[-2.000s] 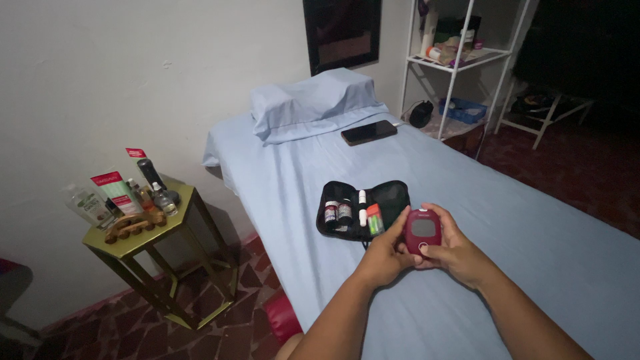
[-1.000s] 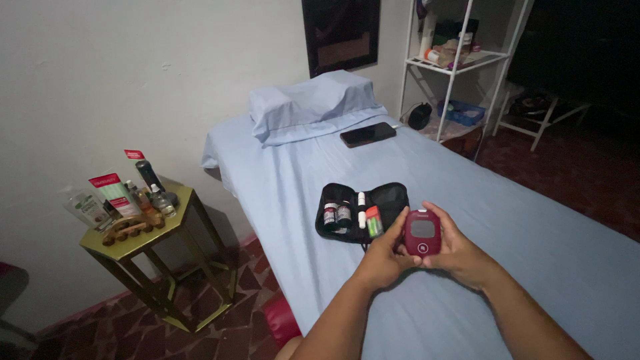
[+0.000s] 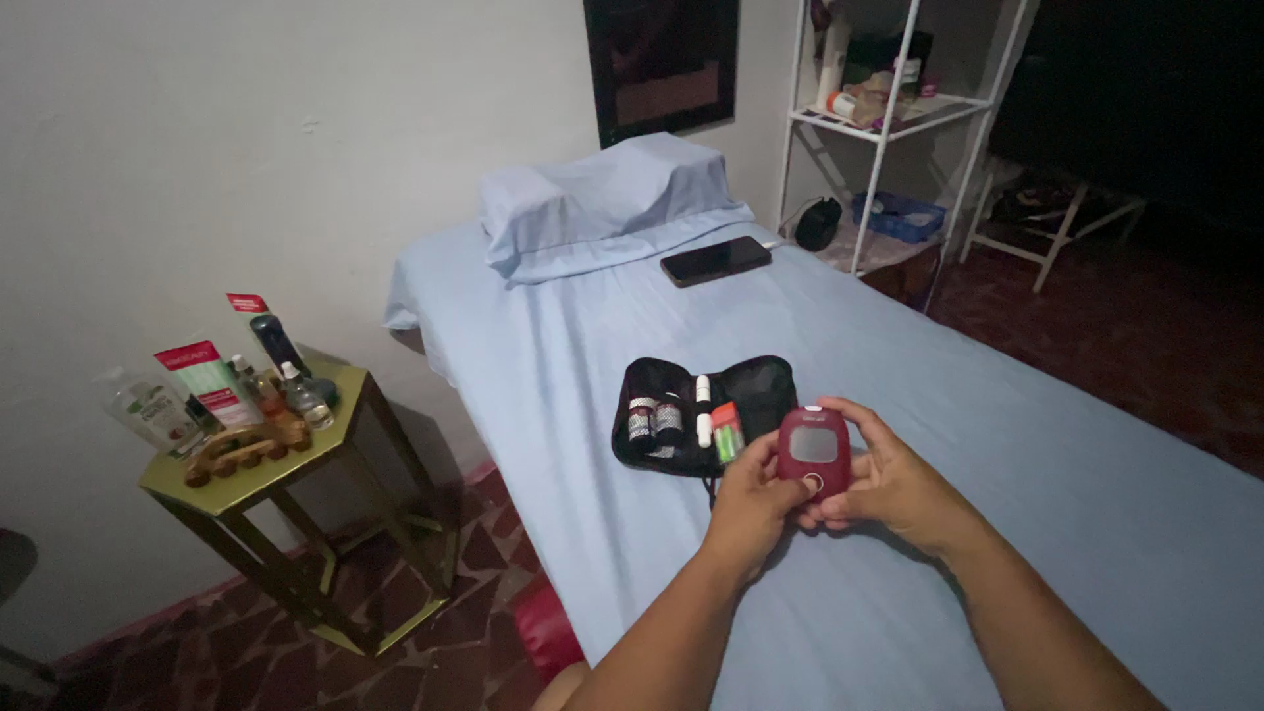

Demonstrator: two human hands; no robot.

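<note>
Both hands hold a dark red blood glucose meter [image 3: 816,446] upright over the bed. My left hand [image 3: 752,504] grips its left side, the thumb lying on the round button below the grey screen. My right hand [image 3: 884,484] holds the right side and lower edge, its index finger near the top corner. Just left of the hands lies an unzipped black case [image 3: 634,395] on the blue sheet. In it are two small vials [image 3: 655,423] with patterned labels, a white and black lancing device [image 3: 703,410], and a small container [image 3: 727,433] with orange and green parts.
A blue-sheeted bed [image 3: 612,336] bears a covered bolster [image 3: 612,202] and a smartphone [image 3: 716,261] with a cable. At left, a gold side table [image 3: 247,484] holds tubes, bottles and a wooden massage roller [image 3: 247,451]. A white metal shelf [image 3: 882,128] stands behind the bed.
My left thumb is on the meter's round button, as about two seconds ago; one second ago the button was uncovered. The case and phone have not moved.
</note>
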